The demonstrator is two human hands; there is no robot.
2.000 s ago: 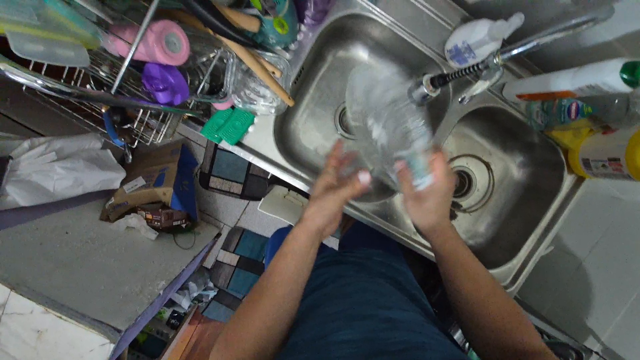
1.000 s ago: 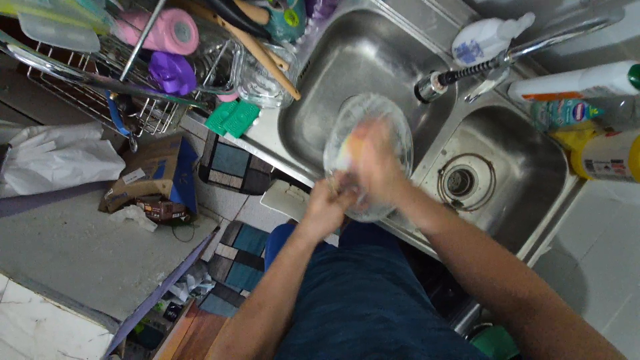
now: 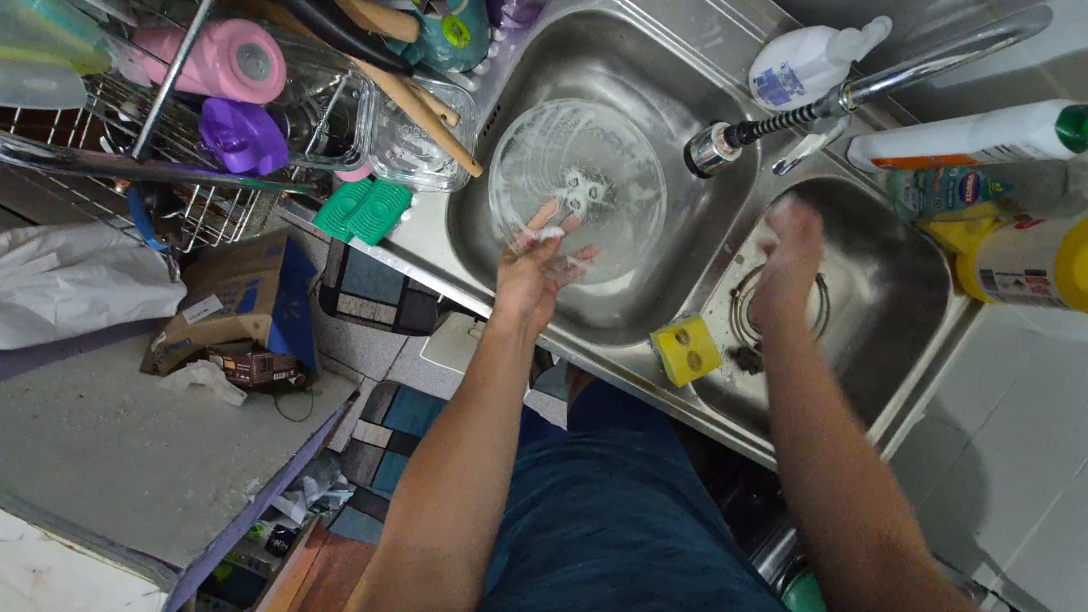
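Observation:
A round clear glass plate [image 3: 586, 187], streaked with suds, is over the left basin of the steel sink [image 3: 544, 59]. My left hand [image 3: 535, 272] supports it from its near edge, fingers spread and showing through the glass, with foam on them. Over the right basin is my right hand [image 3: 790, 246], blurred by motion; whether it holds anything small cannot be made out. On the front of the divider between the basins rests a yellow sponge [image 3: 687, 350], apart from both hands. The faucet head [image 3: 710, 151] points over the left basin, right of the plate.
At the upper left stands a wire dish rack [image 3: 229, 212] with a pink bottle [image 3: 225, 61] and a glass container [image 3: 422, 140]. Green scrubbers [image 3: 364, 211] lie on the sink's left edge. A white pump bottle [image 3: 807, 66] and a yellow bottle [image 3: 1024, 259] stand along the back and right.
My right hand has moved off the plate to the right basin. The yellow sponge now rests on the divider, where none showed a second ago. The plate is farther over the left basin.

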